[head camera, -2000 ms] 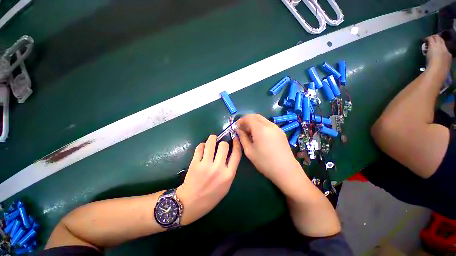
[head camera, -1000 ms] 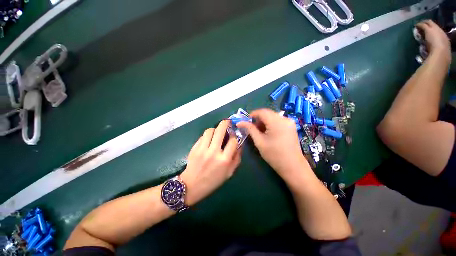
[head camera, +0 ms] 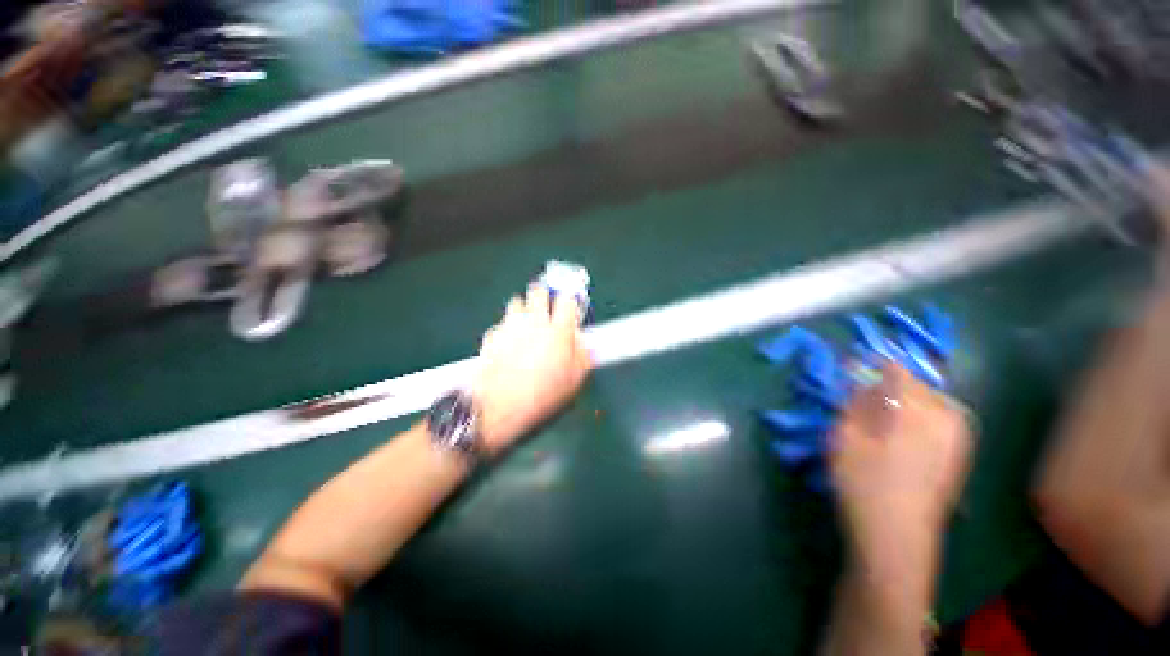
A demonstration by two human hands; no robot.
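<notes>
The frame is blurred. My left hand, with a watch on the wrist, reaches over the pale rail to the belt. It holds a pale housing with a little blue showing at its block end; the rest is hidden by the fingers. My right hand is on the near part of the pile of blue battery cells at the right. Its fingertips are among the cells, and blur hides whether they grip one.
Several pale housings lie on the belt at left, another housing further back. A blue-cell pile lies at lower left. The pale rail crosses the middle. Another person's arm is at right.
My hands have moved apart: the left went up over the rail with the housing, the right went to the cell pile. The view has shifted, showing more of the belt and far side.
</notes>
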